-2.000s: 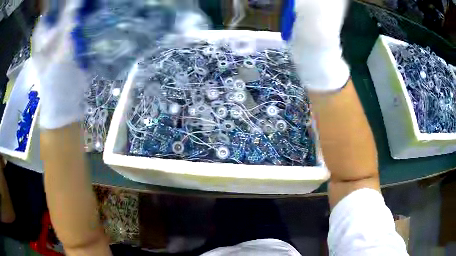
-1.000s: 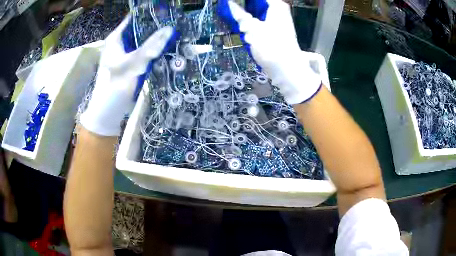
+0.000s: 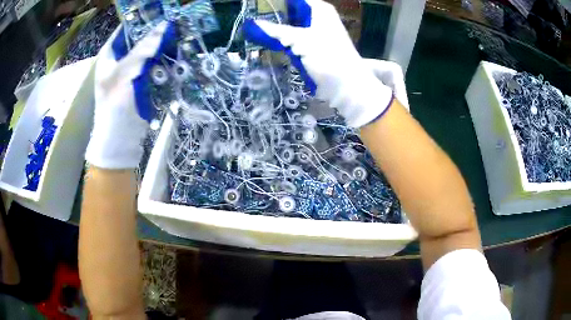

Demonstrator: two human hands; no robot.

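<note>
My left hand (image 3: 128, 87), in a white glove with blue fingers, grips a blue circuit board panel (image 3: 199, 17) at the upper left. Discs on white leads hang from it. My right hand (image 3: 307, 53), gloved the same way, is closed around a board piece (image 3: 266, 7) at the top centre; its fingertips partly hide the piece. A gap shows between the two pieces. Both hands are above the back of the white foam bin (image 3: 275, 236), which holds wired boards (image 3: 325, 197) and round discs (image 3: 287, 204). The hanging leads and discs are blurred.
A white side bin (image 3: 494, 150) with wired boards stands at the right. A narrow white bin (image 3: 69, 137) at the left holds solid blue parts (image 3: 41, 153). A white post (image 3: 406, 31) rises behind the main bin. A red object (image 3: 62, 294) is on the floor at the lower left.
Both hands came in over the bin with the panel. Since the last earlier frame, my left hand has moved left with its boards, and the gap between the held pieces has widened.
</note>
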